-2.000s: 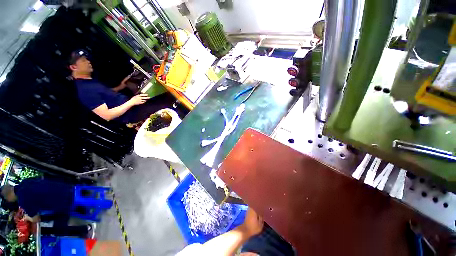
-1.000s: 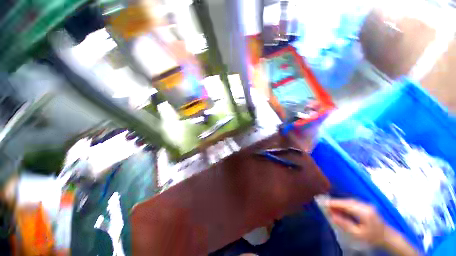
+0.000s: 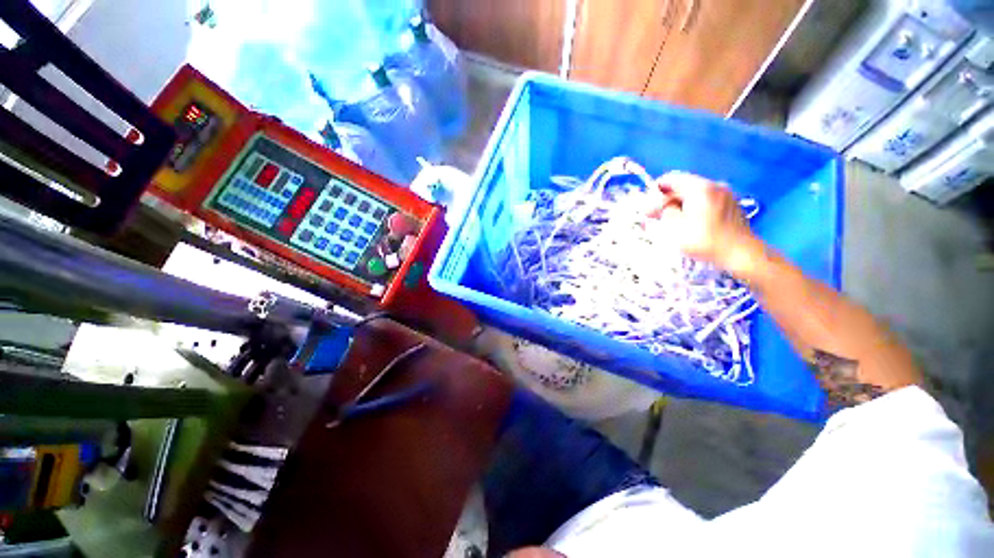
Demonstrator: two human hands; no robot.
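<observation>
My right hand [image 3: 708, 223] is inside the blue crate [image 3: 654, 365], low over a loose heap of white cables [image 3: 610, 273]. Its fingers are bent at the heap's upper part, and the fingertips are too blurred to tell if they grip a cable. Of my left side, only a small patch of skin [image 3: 534, 553] shows at the bottom edge; I cannot tell what that hand does. Side cutters [image 3: 376, 403] with dark blue handles lie on the reddish-brown board [image 3: 371, 490].
Several white pieces [image 3: 249, 480] lie across the mould beside the board. A red-orange control panel [image 3: 305, 207] stands left of the crate. A silver bar [image 3: 164, 469] lies on the green plate. Clear plastic bags [image 3: 403, 98] are behind the panel, and white drawers [image 3: 894, 65] at the upper right.
The view has swung right to the crate. My right hand has moved from beside the board's edge into the crate, over the cables. My left forearm, seen earliest, has left the view apart from possible skin.
</observation>
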